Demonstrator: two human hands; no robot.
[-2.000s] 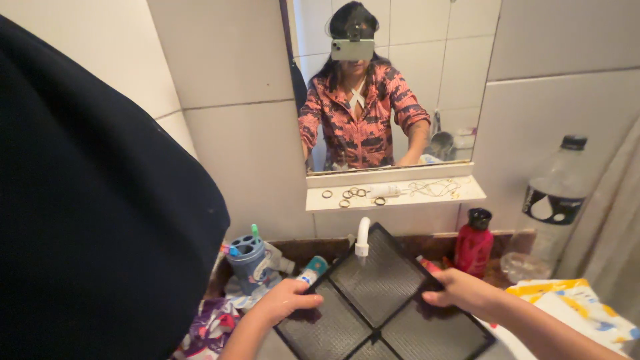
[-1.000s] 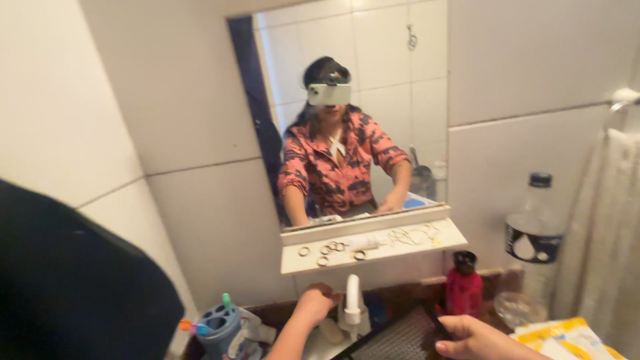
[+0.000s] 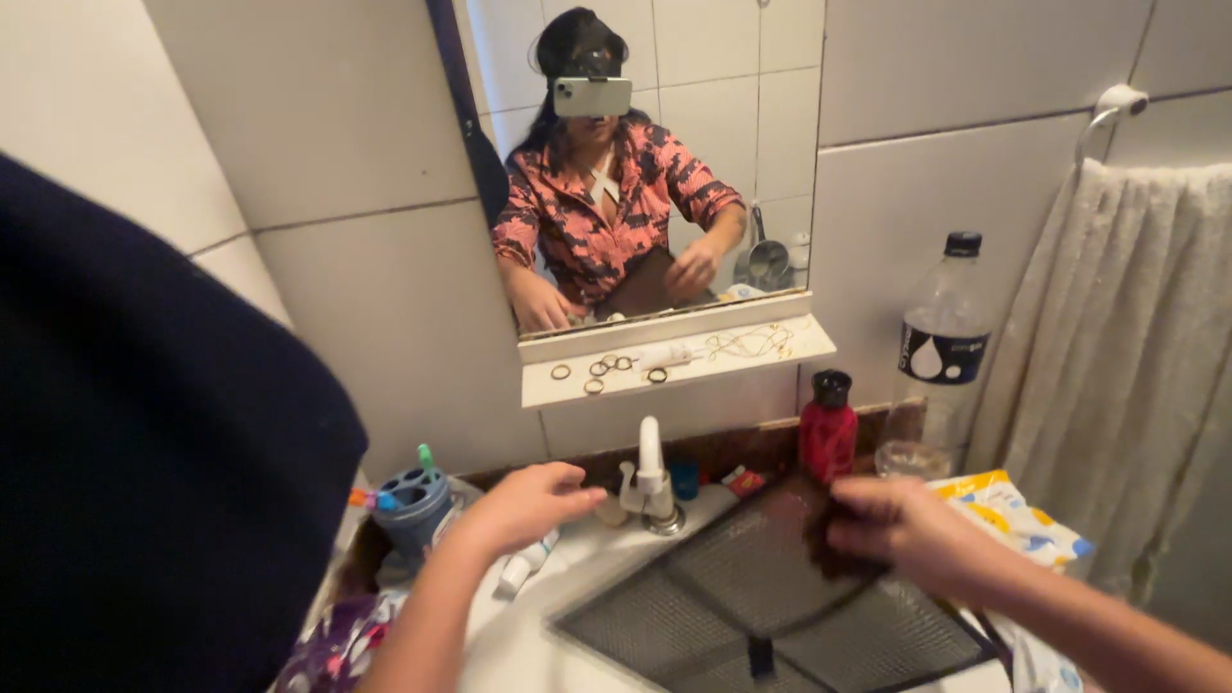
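A black-framed mesh filter screen (image 3: 703,577) lies tilted over the white sink (image 3: 510,635). My right hand (image 3: 890,529) grips its upper right edge; motion blurs the fingers. My left hand (image 3: 544,505) is off the screen, its fingers apart, just left of the white faucet (image 3: 652,472), and seems to hold nothing. Beneath that hand a white tube (image 3: 525,568) rests on the sink's rim. The mirror (image 3: 654,144) reflects a person in a patterned shirt with a phone strapped at the head.
A blue toothbrush holder (image 3: 414,515) stands at left, near dark fabric (image 3: 154,433). Rings and a chain lie on the white shelf (image 3: 693,371). At right are a red bottle (image 3: 828,433), a clear plastic bottle (image 3: 943,337), a yellow-and-white packet (image 3: 1020,520) and a hanging towel (image 3: 1116,366).
Two seconds ago both hands held the mesh screen; my left hand has let go and moved to the faucet's left side. The screen has shifted to the right of the faucet. The view has shifted.
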